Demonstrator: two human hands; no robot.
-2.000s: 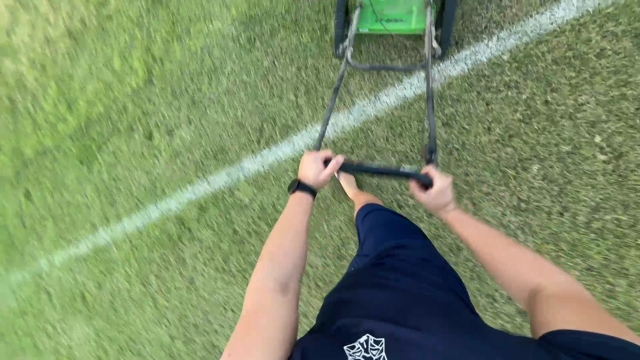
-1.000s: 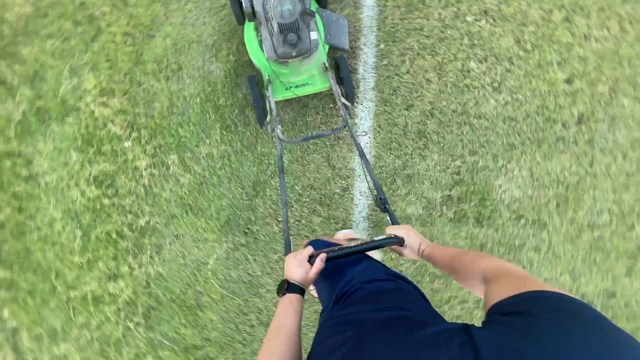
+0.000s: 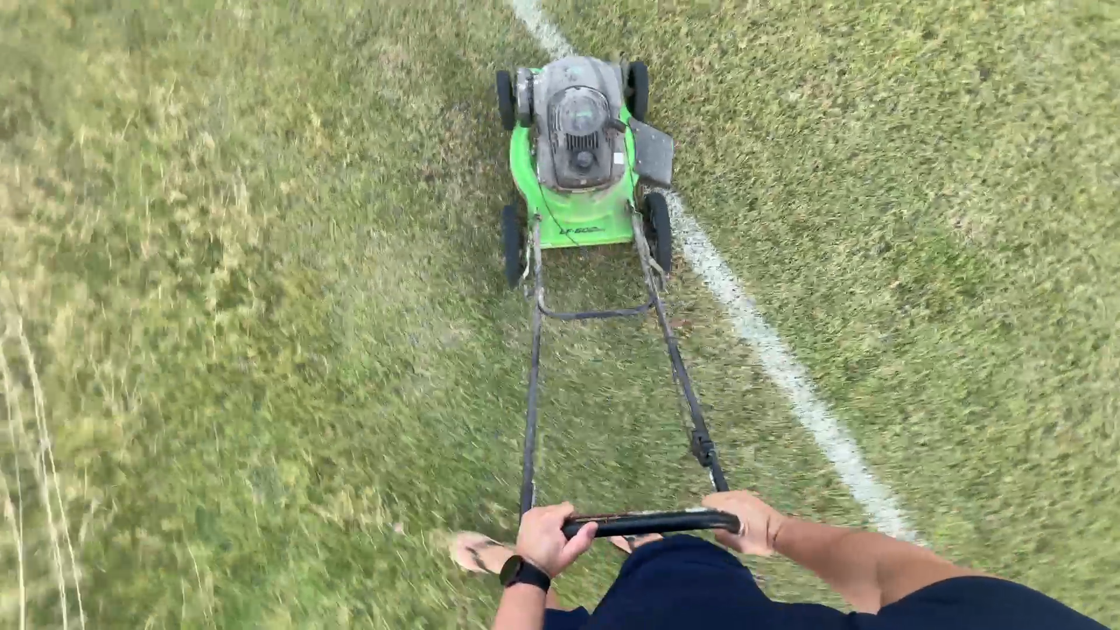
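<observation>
A green push lawn mower [image 3: 582,214] with a dusty grey engine [image 3: 579,131] stands on the grass ahead of me, near the top of the view. Its dark tubular handle runs back to a black crossbar [image 3: 652,523] just in front of my body. My left hand [image 3: 549,538], with a black watch [image 3: 523,573] at the wrist, is closed around the crossbar's left end. Around the right end wraps my right hand [image 3: 746,521]. A grey side discharge flap [image 3: 652,153] sticks out at the mower's right.
A white painted line [image 3: 787,376] crosses the grass diagonally, passing by the mower's right rear wheel [image 3: 657,232]. Taller, paler grass [image 3: 157,262] grows at the left; shorter turf lies right. My sandalled foot [image 3: 479,553] shows left of the handle.
The whole mower is now in view, where two seconds ago only its rear showed. The view has turned relative to the white line. Both hands have stayed on the crossbar.
</observation>
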